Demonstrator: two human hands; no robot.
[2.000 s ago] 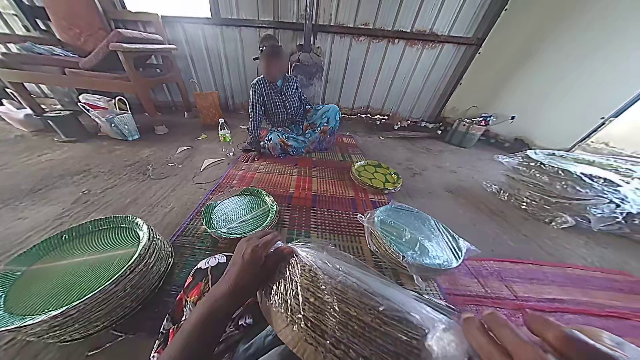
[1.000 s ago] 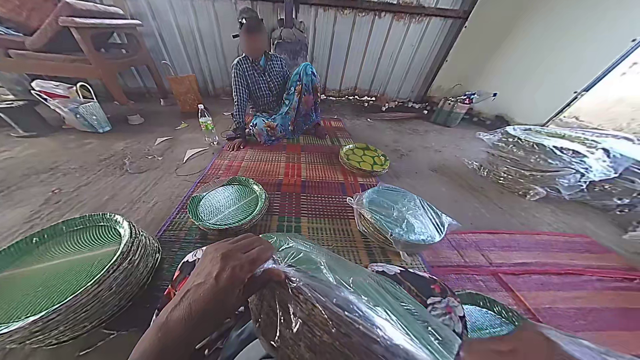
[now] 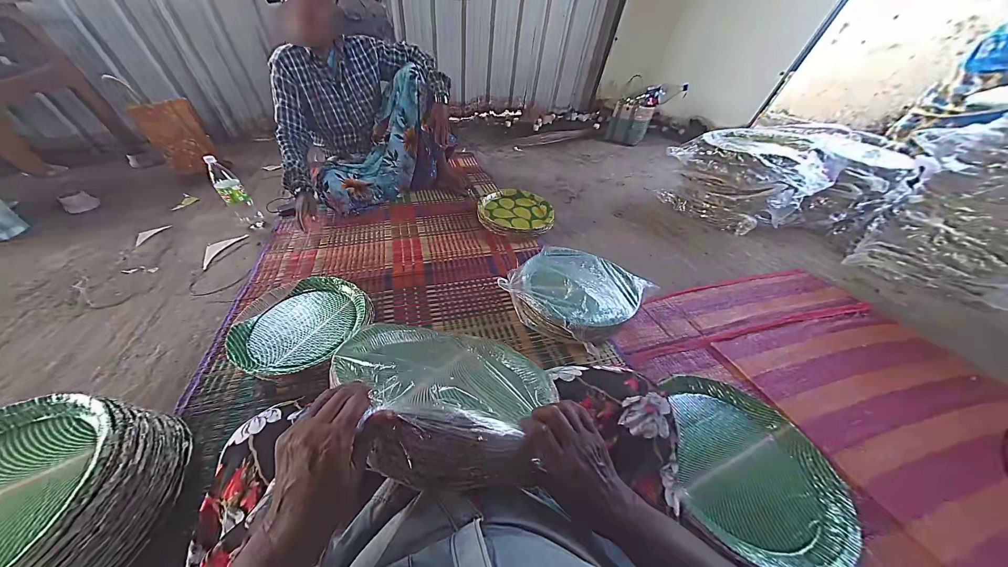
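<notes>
A stack of green leaf-patterned plates in clear plastic wrap (image 3: 445, 378) rests on my lap, its green face tilted up and its layered edges toward me. My left hand (image 3: 335, 433) grips its left side by the plastic, and my right hand (image 3: 563, 441) grips the right side. Beyond my left hand lies a stack of green plates (image 3: 299, 323) with shiny centres. A wrapped stack (image 3: 579, 295) stands beyond my right hand. To the right of my knee is a large green oval plate (image 3: 756, 472), and a tall stack of green plates (image 3: 55, 480) stands at the far left.
Across the woven mat (image 3: 409, 244) sits a person in a checked shirt (image 3: 339, 102), near yellow-green patterned plates (image 3: 516, 211) and a plastic bottle (image 3: 234, 193). Wrapped bundles (image 3: 787, 177) lie at the right. A striped pink mat (image 3: 882, 394) covers the floor there.
The wrapped stack has turned so its green face shows, and it is now between both my hands. My right hand has come in from the far right to its side. The view has tilted down.
</notes>
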